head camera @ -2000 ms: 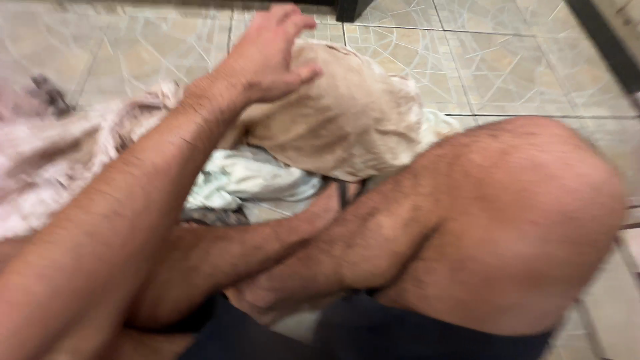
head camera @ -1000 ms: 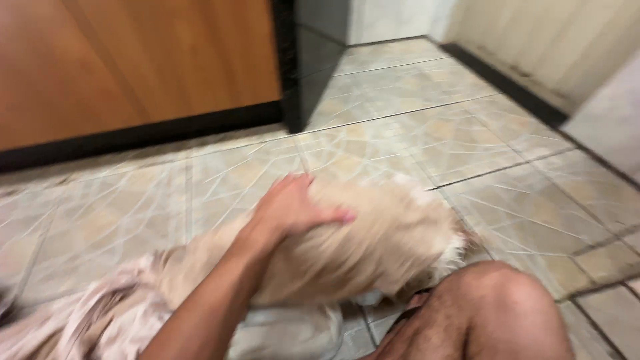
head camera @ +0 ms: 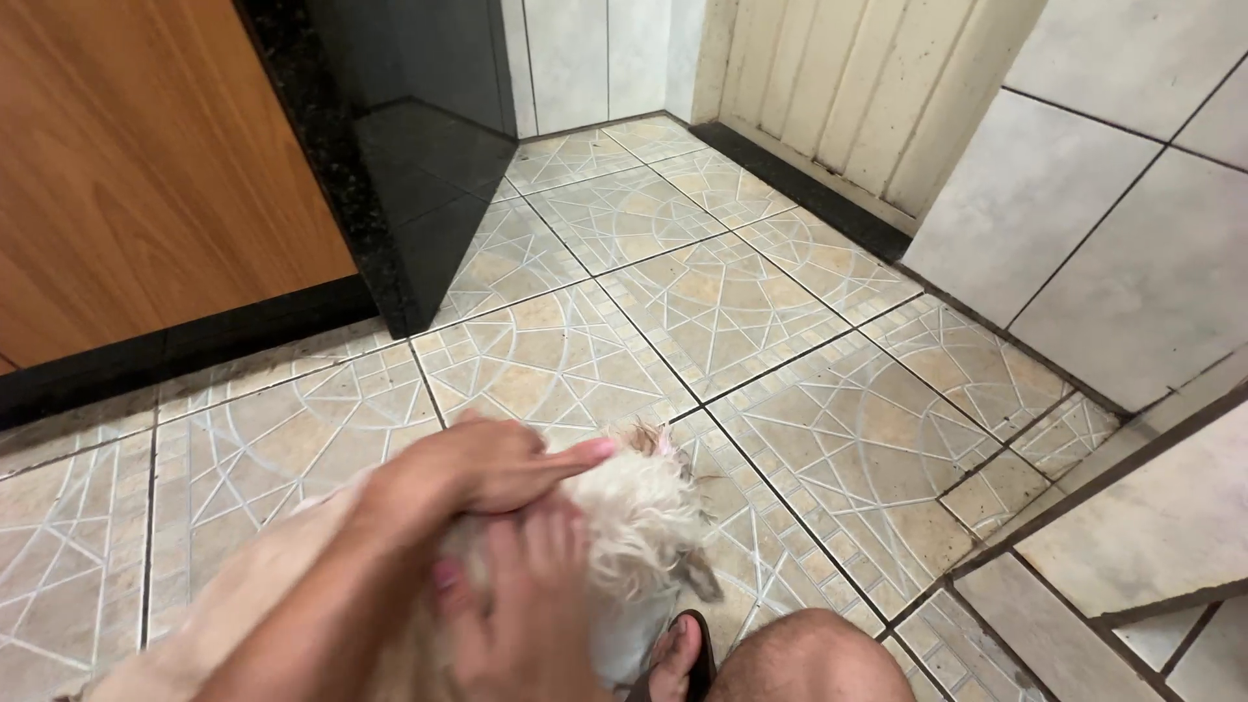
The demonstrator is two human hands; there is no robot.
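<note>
A dog with shaggy whitish fur is at the lower middle, its head end toward the right. Smooth beige material or coat covers its body toward the lower left; which of the two cannot be told. My left hand reaches across from the lower left and lies over the dog's neck area, thumb stretched out to the right. Just below it, my right hand is blurred against the dog, its thumb apart from the fingers. Both hands partly hide the dog, and some of their fingertips cannot be seen.
Patterned floor tiles surround the dog. A wooden cabinet and a dark glossy panel stand at upper left. A cream door and tiled wall are behind right. My sandaled foot and knee are close by.
My right hand has come into view beside my left, which was alone over the beige form before. The view has swung toward the door and the dog's shaggy fur shows more plainly.
</note>
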